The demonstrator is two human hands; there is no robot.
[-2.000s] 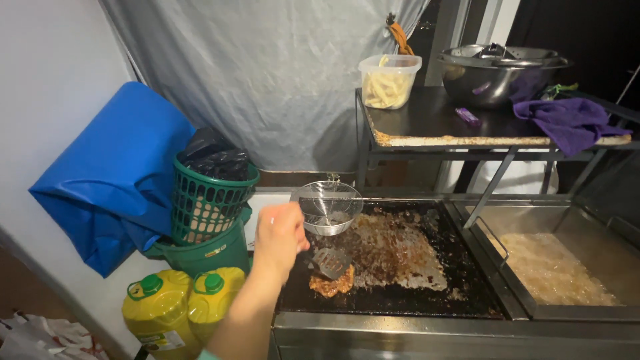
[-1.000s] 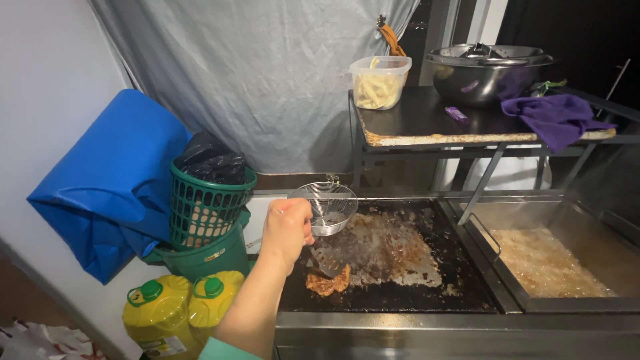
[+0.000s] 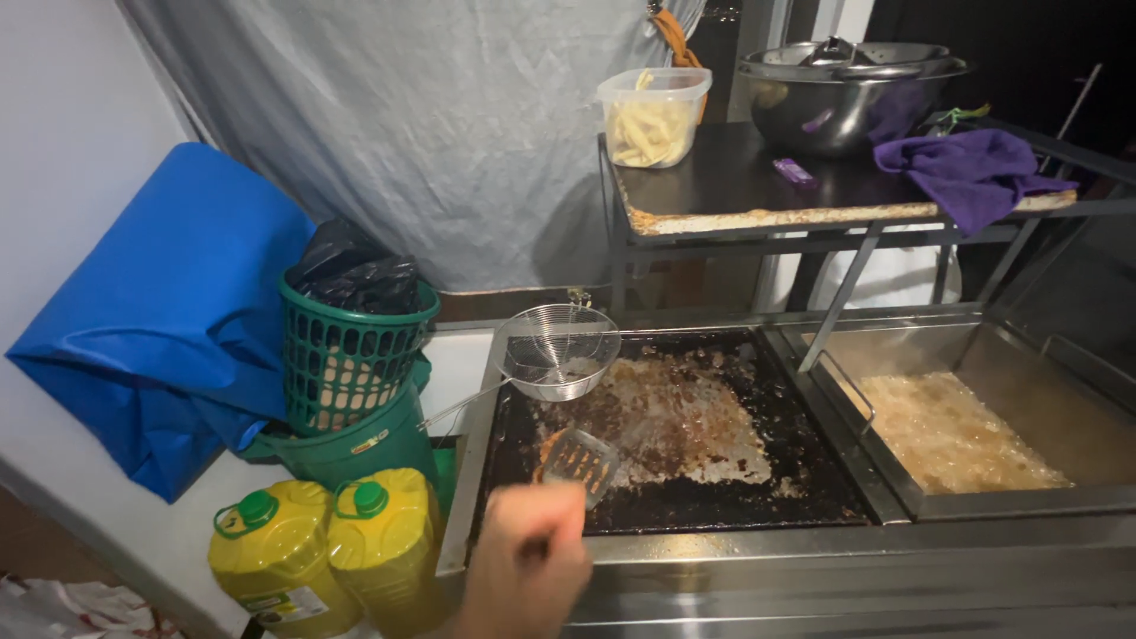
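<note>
My left hand (image 3: 528, 564) is closed in front of the griddle's front edge, blurred. A slotted metal spatula (image 3: 581, 461) extends beyond it over the griddle (image 3: 710, 519); its handle is hidden behind the fist, which appears to grip it. A browned piece of food (image 3: 548, 453) shows at the blade's left side, partly covered by it. Browned residue lies across the griddle's middle. The round wire strainer (image 3: 557, 351) rests at the griddle's back left, its handle pointing toward the front left. My right hand is out of view.
At right, a fryer (image 3: 958, 435) holds bubbling oil. Above stands a rusty-edged shelf (image 3: 754, 217) with a plastic tub of cut fries (image 3: 655, 129), steel bowls (image 3: 843, 102) and a purple cloth (image 3: 967, 169). Yellow oil jugs (image 3: 382, 550) and a green basket (image 3: 351, 355) stand at left.
The fist has moved down from beside the strainer to the griddle's front edge. The spatula blade now lies flatter, with its slots visible.
</note>
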